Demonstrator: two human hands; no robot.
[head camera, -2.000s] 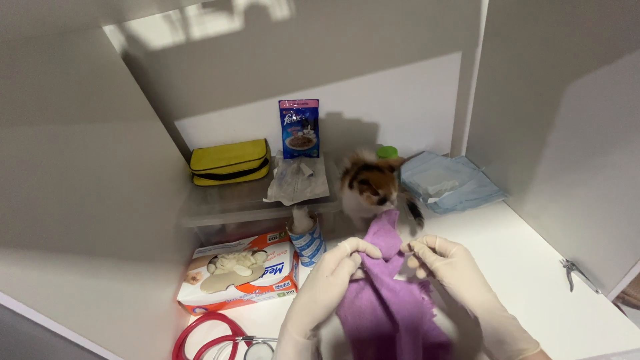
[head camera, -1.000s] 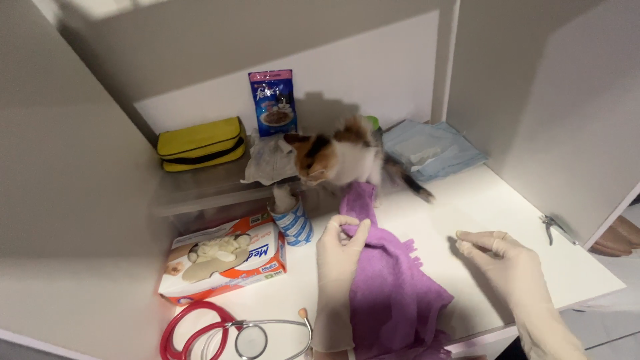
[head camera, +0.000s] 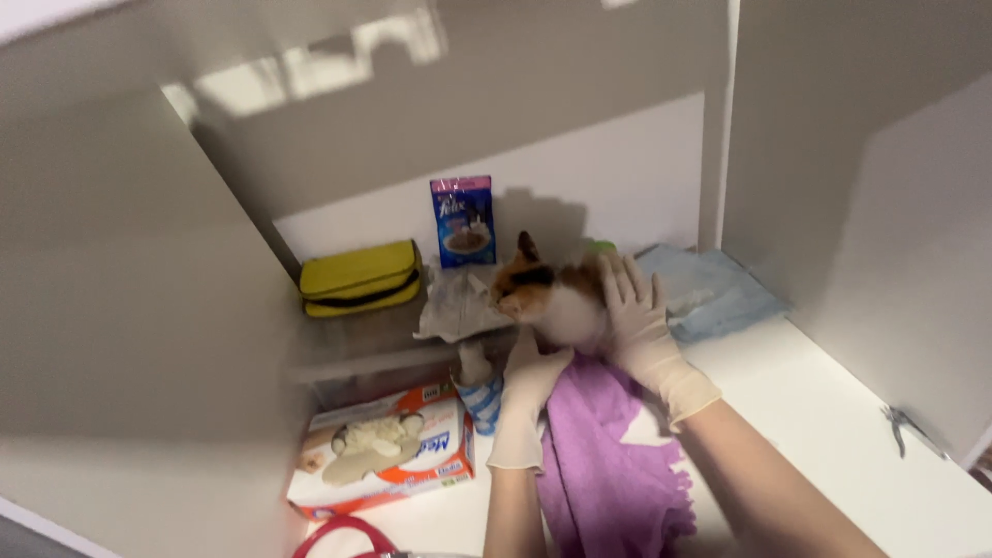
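Note:
A calico kitten (head camera: 570, 310) stands at the middle of the white surface, facing left. My right hand (head camera: 639, 325), in a pale latex glove, lies flat against its rear side with the fingers apart. My left hand (head camera: 533, 380), gloved too, is below its head and chest, thumb toward the purple cloth (head camera: 604, 457). Whether the left fingers grip the cloth or the kitten is hidden. The cloth spreads down from the kitten between my forearms. White crumpled paper (head camera: 457, 302) lies before the kitten's face.
A yellow zip case (head camera: 360, 279) and an upright Felix pouch (head camera: 465, 221) stand at the back. A glove box (head camera: 384, 453), a blue-patterned cup (head camera: 482, 399) and red tubing (head camera: 345, 527) are at left. Blue pads (head camera: 713, 291) and metal nippers (head camera: 903, 430) lie at right, between cabinet walls.
My right hand has moved from the right side onto the kitten's rear. My left hand has gone from the cloth's upper part to below the kitten's head. The kitten turned left after the first frame.

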